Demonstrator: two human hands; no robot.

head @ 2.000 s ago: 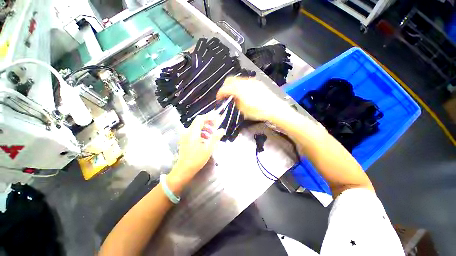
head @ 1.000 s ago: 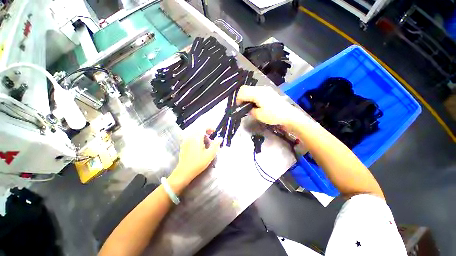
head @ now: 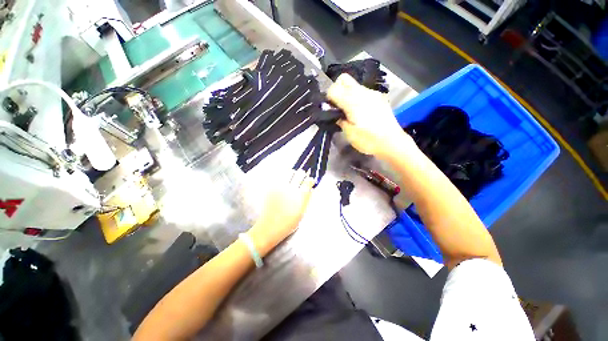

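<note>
Black zippers with pale centre lines (head: 267, 110) lie fanned in a thick layer on the metal table (head: 293, 256). My right hand (head: 363, 116) is closed around the near ends of several zippers at the pile's right side. My left hand (head: 287, 203) is at the lower ends of a few zippers (head: 316, 154) that hang down from my right hand; its fingertips touch them, but whether they grip is unclear. Thread snips with a red handle (head: 381, 180) lie to the right, beside a black cord (head: 346, 193).
The sewing machine head (head: 40, 180) with a yellow plate (head: 123, 216) stands left, its green bed (head: 200, 66) behind. Black panels (head: 167, 266) lie at the front left, a black heap (head: 33, 293) further left. A blue crate (head: 520, 180) with black pieces stands right, near dark bundles (head: 363, 70).
My right hand has moved up to the pile's right edge. My left hand has moved right along the lower zipper ends. The red-handled snips now show more fully.
</note>
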